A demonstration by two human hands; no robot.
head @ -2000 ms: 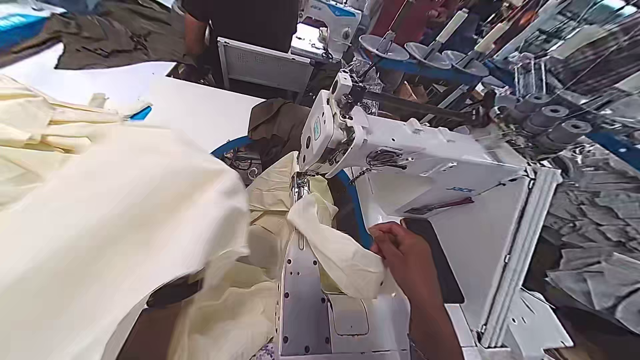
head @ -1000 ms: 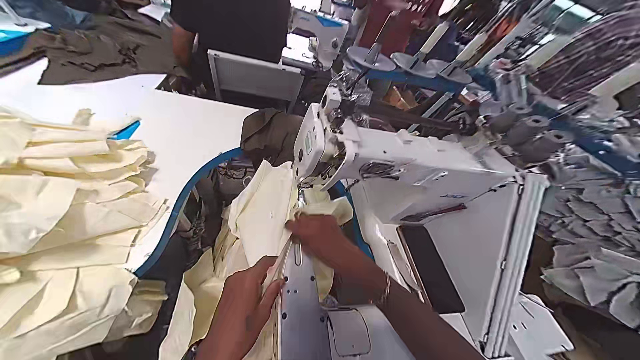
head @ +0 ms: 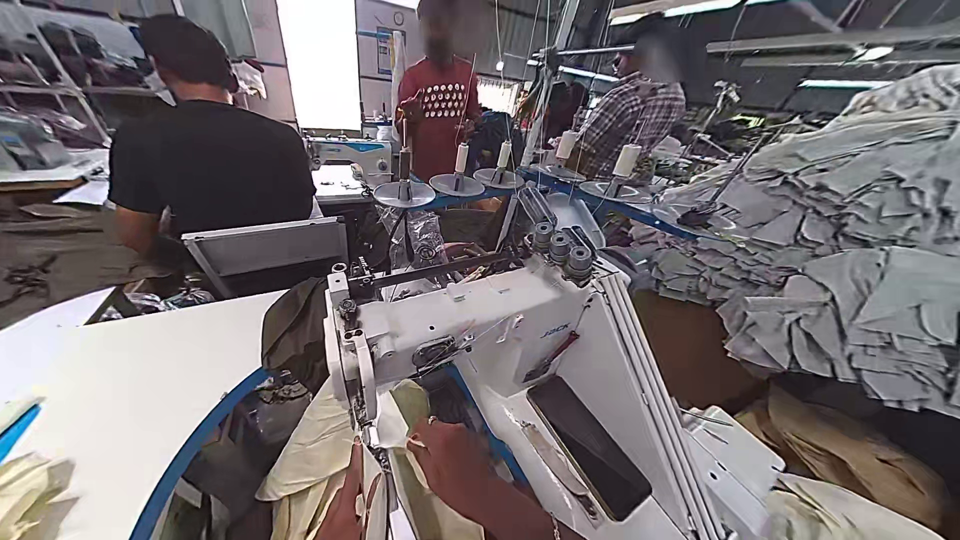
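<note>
A white Jack sewing machine (head: 450, 315) stands in front of me, its needle area low at the left end of its arm. Cream fabric (head: 311, 457) lies around the narrow bed below the needle. My right hand (head: 450, 457) grips the fabric just right of the presser foot, fingers bent. On the other side of the bed, my left hand (head: 349, 495) lies against the cloth with its fingers pointing toward the needle; its grip is partly hidden.
A dark phone (head: 589, 446) rests on the machine's base. Thread cones (head: 628, 160) stand behind. A white table (head: 150, 375) with a blue edge curves at left. Grey fabric piles (head: 870, 315) rise at right. One person (head: 210, 157) sits ahead; other people stand farther back.
The view has tilted up strongly. Two seconds ago my right hand held a cream piece beside the bed; one second ago both hands were at the bed, where they remain.
</note>
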